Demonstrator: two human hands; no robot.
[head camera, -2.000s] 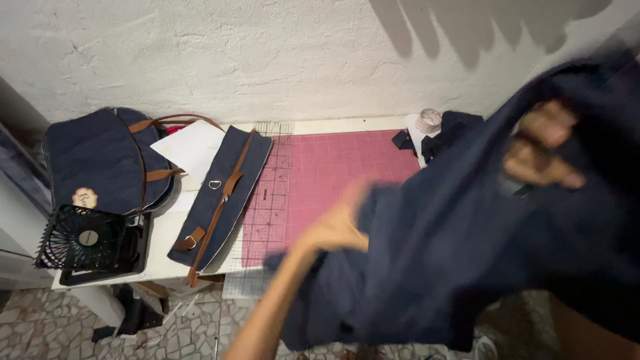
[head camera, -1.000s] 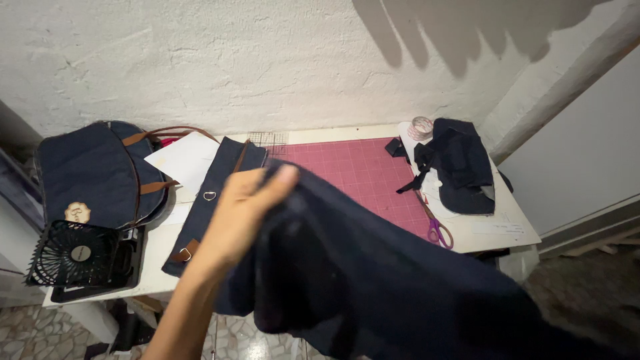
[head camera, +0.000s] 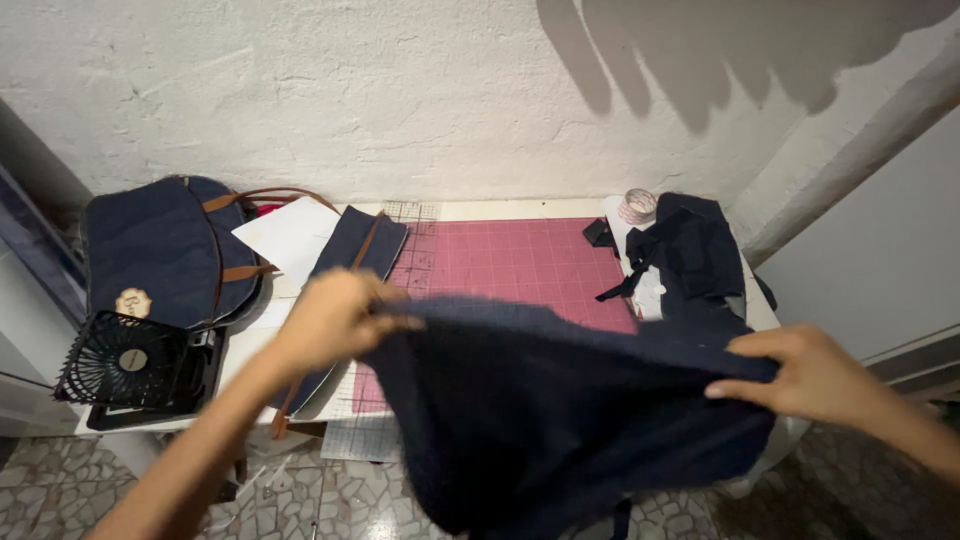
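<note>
A large piece of dark navy fabric (head camera: 577, 405) hangs between my hands in front of the table. My left hand (head camera: 341, 315) pinches its upper left corner, and my right hand (head camera: 795, 371) grips its upper right edge between thumb and fingers. Behind the fabric lies a pink cutting mat (head camera: 517, 262), partly covered by it. A clear gridded ruler (head camera: 412, 259) rests along the mat's left side. Just behind my left hand is a navy fabric piece with brown straps (head camera: 337, 251). The purple-handled scissors cannot be seen.
At the left are a navy bag (head camera: 154, 247) with brown straps, white paper (head camera: 292, 236) and a black fan (head camera: 131, 360). Folded dark fabric (head camera: 694, 247) and a tape roll (head camera: 637, 206) lie at the table's right end. A rough white wall (head camera: 375, 105) stands behind.
The navy fabric now spreads between both hands, lower and more level than before. My right hand, out of view one second ago, is visible on its right edge. The fabric now hides the scissors.
</note>
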